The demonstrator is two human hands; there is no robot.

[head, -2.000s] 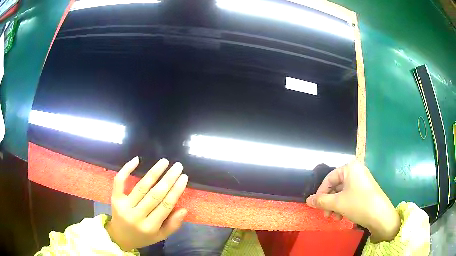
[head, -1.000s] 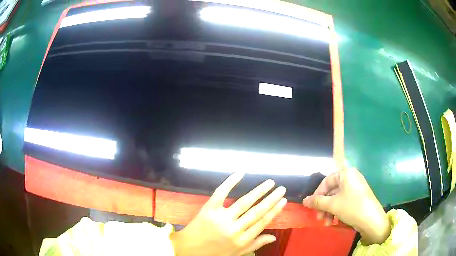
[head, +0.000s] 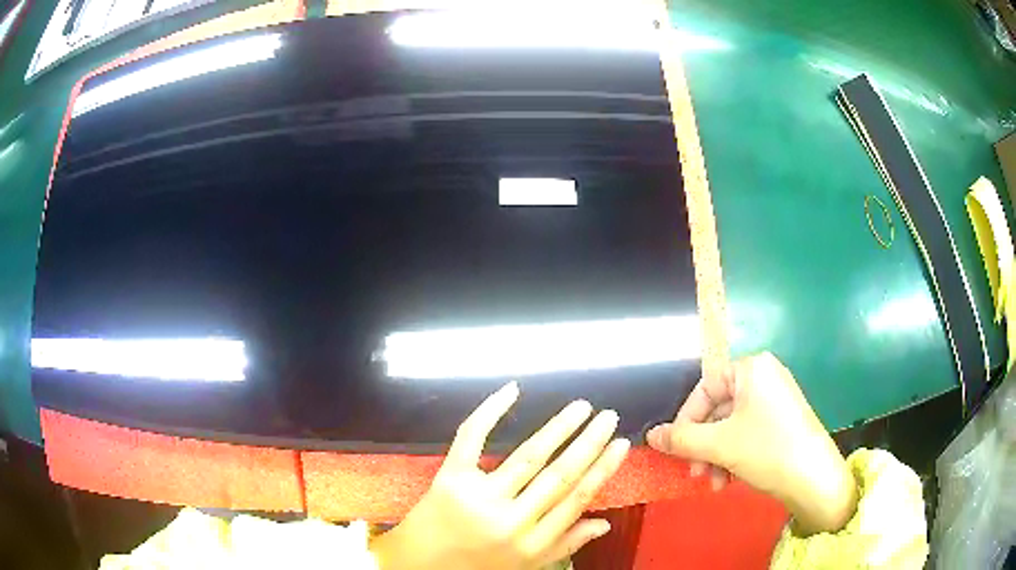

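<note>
A large glossy black panel (head: pixel 368 256) lies flat on a red-orange foam pad (head: pixel 178 462), reflecting the ceiling lights. My left hand (head: pixel 513 490) is bare, its fingers spread over the panel's front edge and the pad. My right hand (head: pixel 746 434) is at the panel's front right corner, thumb and index finger pinched together at the edge. Whether anything thin is between those fingertips cannot be seen.
On the green bench (head: pixel 802 267) to the right lie long black strips (head: pixel 908 184) with pale edges, a thin yellowish loop (head: pixel 879 222) and a curled yellow strip (head: pixel 989 239). Clear plastic (head: pixel 969 490) is at the lower right. A white patterned sheet (head: pixel 95 28) is at the upper left.
My left hand has moved right along the panel's front edge, towards my right hand. My right hand remains pinched near the front right corner. The view has shifted, so the panel appears further left.
</note>
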